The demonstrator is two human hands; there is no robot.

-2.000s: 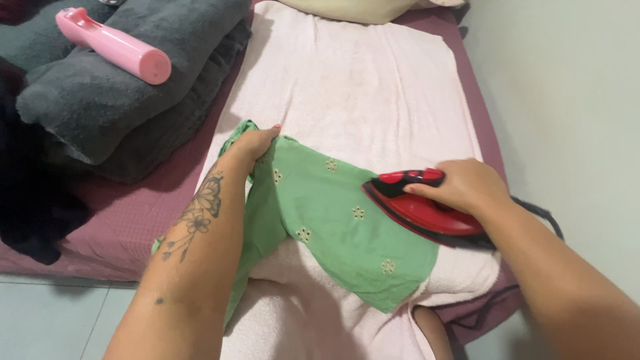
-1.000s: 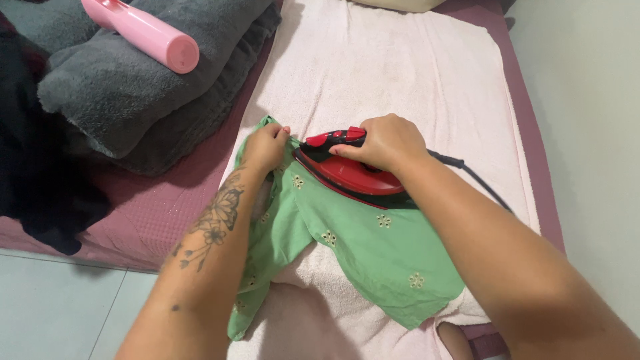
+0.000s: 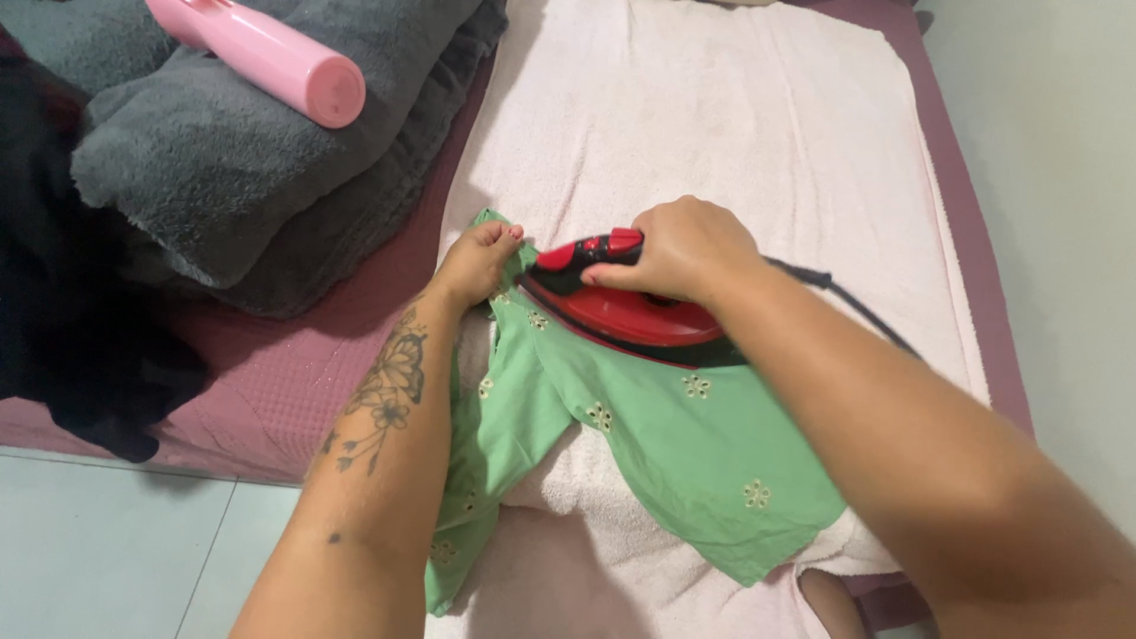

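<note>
A green garment with embroidered eyelet flowers lies spread over a pale pink towel. My left hand pinches the garment's upper edge between thumb and fingers. My right hand is closed around the handle of a red and black clothes iron. The iron rests on the upper part of the garment, its tip pointing left, close to my left fingers. Its dark cord runs off to the right behind my right wrist. My right forearm hides part of the garment's right side.
Folded grey fleece blankets lie at the upper left, with a pink spray bottle lying on top. Dark cloth hangs over the edge of the mauve bedspread. Pale floor tiles show at lower left, a wall at right.
The iron in my right hand has moved left across the garment, from its right part up to near my left hand. My left hand still holds the upper edge.
</note>
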